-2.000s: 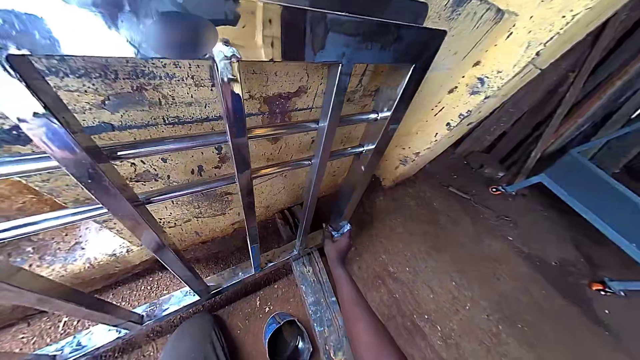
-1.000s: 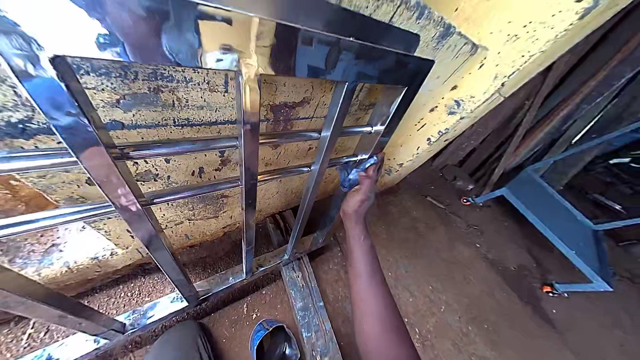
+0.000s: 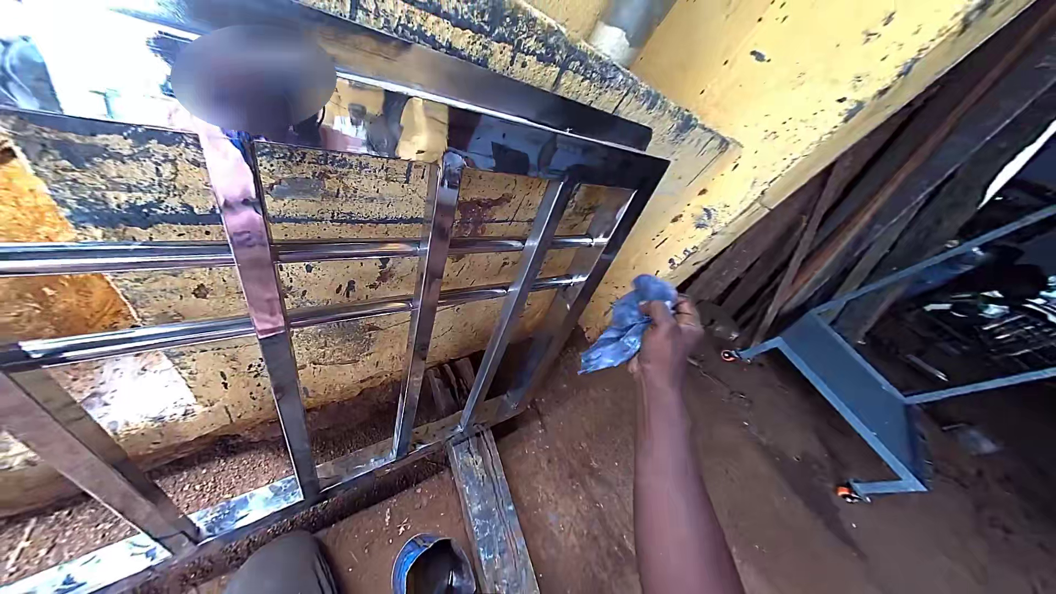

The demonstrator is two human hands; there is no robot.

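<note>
My right hand (image 3: 667,334) grips a crumpled blue cloth (image 3: 617,332), held in the air just right of the frame's right end. The shiny metal frame (image 3: 569,144), with flat uprights and two round crossbars (image 3: 346,312), leans along the yellow wall. Below, its bottom rail (image 3: 247,505) lies near the ground, close to a wooden plank (image 3: 493,516). A blue-rimmed container (image 3: 433,565) with dark contents stands left of the plank. My left hand is out of view.
At the right stands a blue-grey metal frame on orange-marked casters (image 3: 858,408). Wooden boards (image 3: 825,239) lean behind it. The yellow wall (image 3: 709,99) runs behind the shiny frame. My knee (image 3: 285,565) shows at the bottom, beside bare earth.
My right hand with the cloth has risen from the foot of the frame's right end, along that end, and is now off to its right.
</note>
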